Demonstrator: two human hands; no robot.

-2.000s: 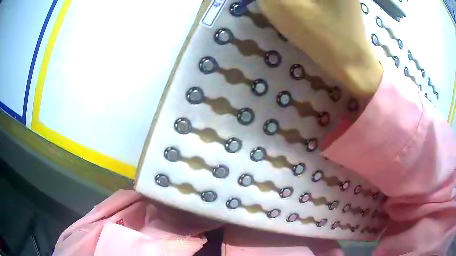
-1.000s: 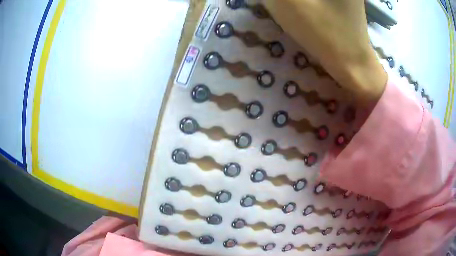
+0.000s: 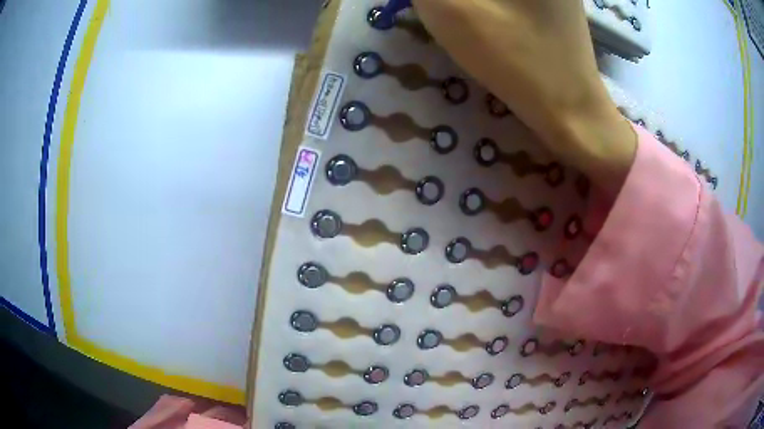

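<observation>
The off-white parts tray (image 3: pixel 335 197) lies in front of me, its tan edge on the left. Dark-rimmed round metal parts (image 3: pixel 341 169) sit at the ends of tan dumbbell-shaped recesses (image 3: pixel 387 179). My right hand (image 3: pixel 519 71) reaches over the tray, its fingertips cut off by the top edge. A short piece of the dark blue tool (image 3: pixel 399 8) shows from this hand, at the top-left round part. The rest of the tool is hidden. My left hand is not in view; only pink cloth shows at the bottom left.
Two labels (image 3: pixel 301 182) are on the tray's left side. Another filled tray (image 3: pixel 618 33) lies at the upper right, with more round parts below it. The white tabletop has yellow tape (image 3: pixel 63 209) and blue tape on the left, and yellow tape on the right.
The tray has shifted down in the view, and two labels now show fully on its left side. My right hand stays near the top, and the blue tool shows again at a round part.
</observation>
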